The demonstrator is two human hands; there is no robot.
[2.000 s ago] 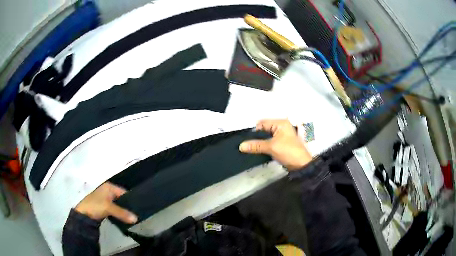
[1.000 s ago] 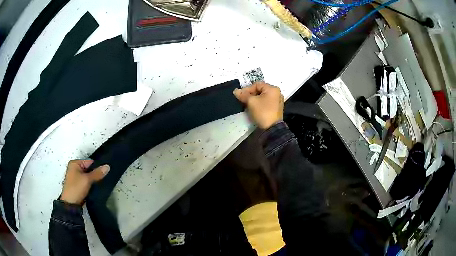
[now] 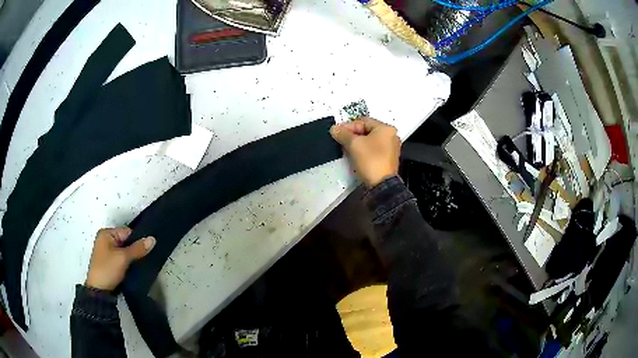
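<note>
A curved black band piece (image 3: 231, 178) lies along the near edge of the white table. My left hand (image 3: 114, 257) grips it near its left part, thumb on top, fingers partly hidden. Below that hand a black tail runs down to the table edge. My right hand (image 3: 371, 147) pinches the band's right end between thumb and fingers, beside a small printed speckled patch (image 3: 355, 110). Whether the band is one layer or two cannot be told.
A stack of wider black curved pieces (image 3: 119, 112) lies at left, with white edges under it. A thin black band (image 3: 31, 59) is farther left. An iron (image 3: 245, 10) sits on a dark pad (image 3: 220, 52). A grey side table (image 3: 483, 154) at right holds scissors (image 3: 516, 157) and scraps.
The view has shifted right and closer since the first frame. The band now lies smoother and more curved. Both hands still hold it and have barely moved since the second frame.
</note>
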